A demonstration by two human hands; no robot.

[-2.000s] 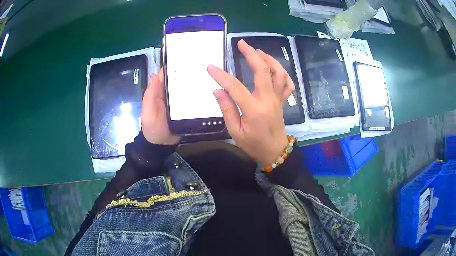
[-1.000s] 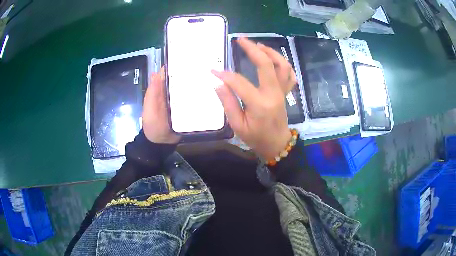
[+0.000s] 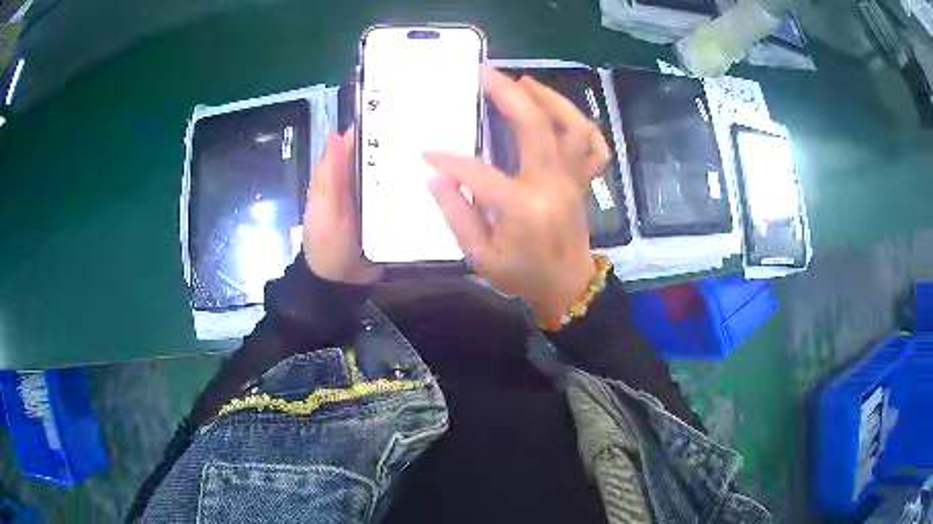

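Note:
A smartphone (image 3: 409, 205) with a bright white screen is held upright in my left hand (image 3: 336, 213), which grips its left side. My right hand (image 3: 547, 194) is over the phone's right edge, slightly blurred, fingers apart, index fingertip at the screen; whether it touches is hard to tell. Behind the hands a row of dark tablets lies on white sheets: one at the left (image 3: 251, 194), one partly hidden by my right hand (image 3: 606, 154), one to its right (image 3: 670, 154). A smaller device (image 3: 769, 194) with strong glare lies at the right end.
The tablets lie on a dark green bench (image 3: 102, 205). Stacked items (image 3: 655, 20) and a pale wrapped tube (image 3: 724, 41) are at the far right. Blue crates stand on the floor at the left (image 3: 77, 430), below the bench edge (image 3: 731, 317) and at the right (image 3: 834, 440).
The phone's purple top is gone and its screen is white with small dark marks at the left. The phone and left hand sit slightly further right in view. The right index finger has shifted over the screen.

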